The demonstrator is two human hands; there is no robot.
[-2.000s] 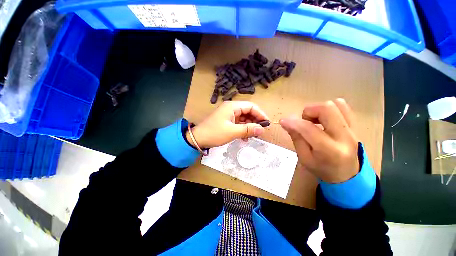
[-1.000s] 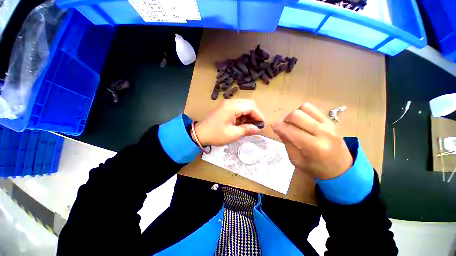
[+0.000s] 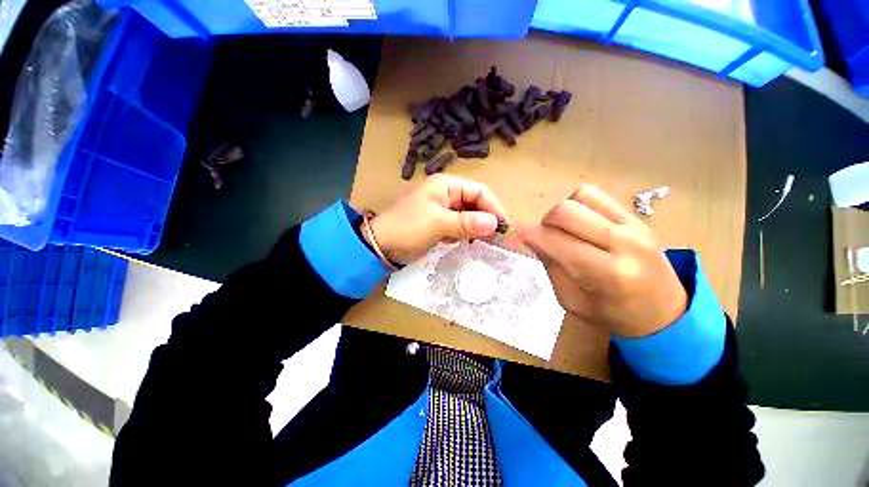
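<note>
My left hand (image 3: 434, 219) pinches a small dark part (image 3: 501, 227) between thumb and fingers; most of the part is hidden. My right hand (image 3: 610, 262) is just to its right, its thumb and forefinger pinched together close to the part; a very thin stick seems to show at the fingertips. A pile of dark parts (image 3: 472, 119) lies on the cardboard sheet (image 3: 629, 124) beyond my hands. A white paper sheet (image 3: 519, 319) with grey specks and a round white pad (image 3: 475, 282) lies below my hands.
White crumpled bits (image 3: 650, 200) lie right of the pile. Blue bins (image 3: 667, 33) line the far edge. A blue crate (image 3: 119, 143) with a clear bag stands left. A white bottle (image 3: 348, 81) and dark pieces (image 3: 221, 162) lie on the dark bench; thin sticks (image 3: 761, 257) lie at right.
The view has shifted, so bins and pile sit higher. White bits hidden at first now show beyond my right hand. Both hands stay close together; the part shows less between my left fingers.
</note>
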